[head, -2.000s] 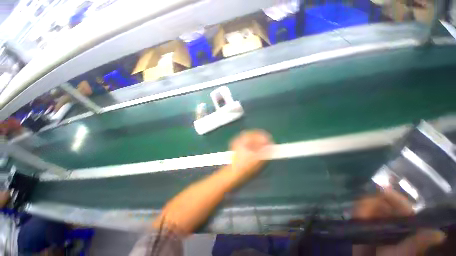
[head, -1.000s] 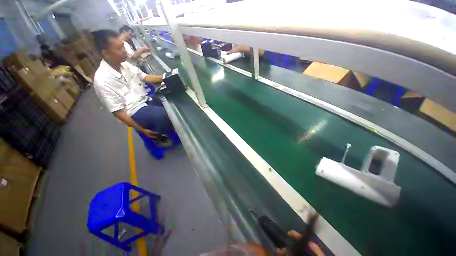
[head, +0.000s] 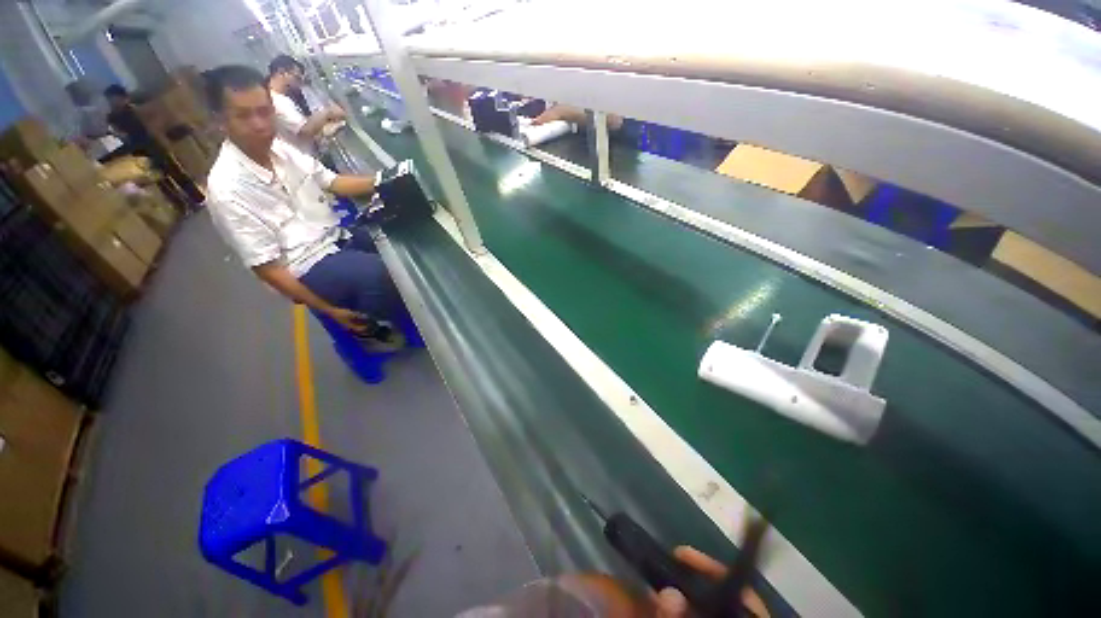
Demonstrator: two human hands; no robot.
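Observation:
A white plastic housing (head: pixel 791 389) with a loop handle lies on its side on the green belt, right of centre. A thin pale lead with a small knob end sticks up beside the handle. A black electric screwdriver (head: pixel 642 549) is at the bottom edge over the dark ledge, its thin bit pointing up and left. My right hand (head: pixel 712 582) grips it, partly cut off by the frame edge. A blurred patch of skin at the bottom appears to be my left hand (head: pixel 558 598); its fingers cannot be made out. Neither hand touches the housing.
The belt rail (head: pixel 580 353) runs between the green belt (head: pixel 604 278) and the dark ledge (head: pixel 483 338). A seated person (head: pixel 284 199) is beyond, beside a black box (head: pixel 401 199) on the ledge. A blue stool (head: pixel 272 507) stands on the floor at left. A shelf post (head: pixel 432 133) rises by the belt.
The view has swung left from the belt towards the floor and the seated person. Since a second ago the housing appears further left and higher; my right hand still holds the screwdriver low in view.

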